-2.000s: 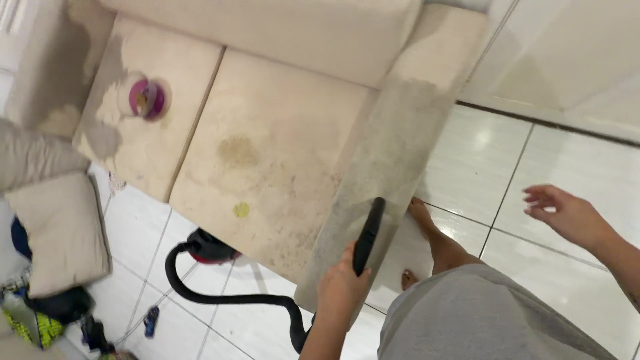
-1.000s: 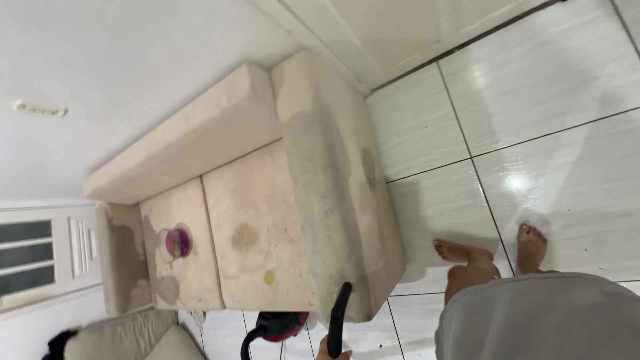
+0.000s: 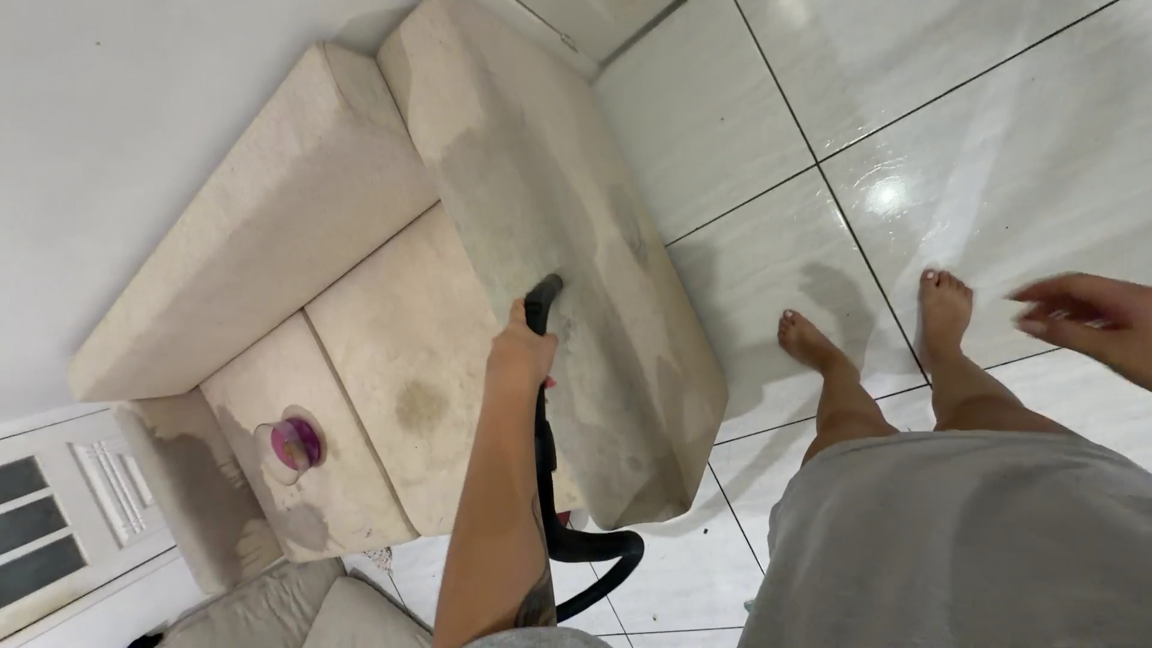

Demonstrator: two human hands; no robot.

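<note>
My left hand (image 3: 522,353) grips the black wand of a vacuum cleaner hose (image 3: 544,310), whose tip rests against the top of the beige sofa's armrest (image 3: 504,198). That armrest has broad darker, damp-looking patches. The black hose runs back along my forearm and loops over the floor by the sofa's front corner. My right hand (image 3: 1080,315) is off to the right above the tiles, slightly blurred, its fingers a little apart and nothing seen in them. A clear container with a purple part (image 3: 295,444) stands on the far seat cushion. The nearer seat cushion (image 3: 421,405) bears a brown stain.
White floor tiles (image 3: 909,225) with dark joints lie around my bare feet (image 3: 945,310). Loose grey-beige cushions (image 3: 360,616) are at the bottom left, beside the far armrest (image 3: 202,486). A white wall rises behind the backrest, and a white louvred door or window (image 3: 81,504) is at the left.
The wand tip has moved from the armrest's front end farther back along its top. My right hand, out of view one second ago, shows again. The view has shifted.
</note>
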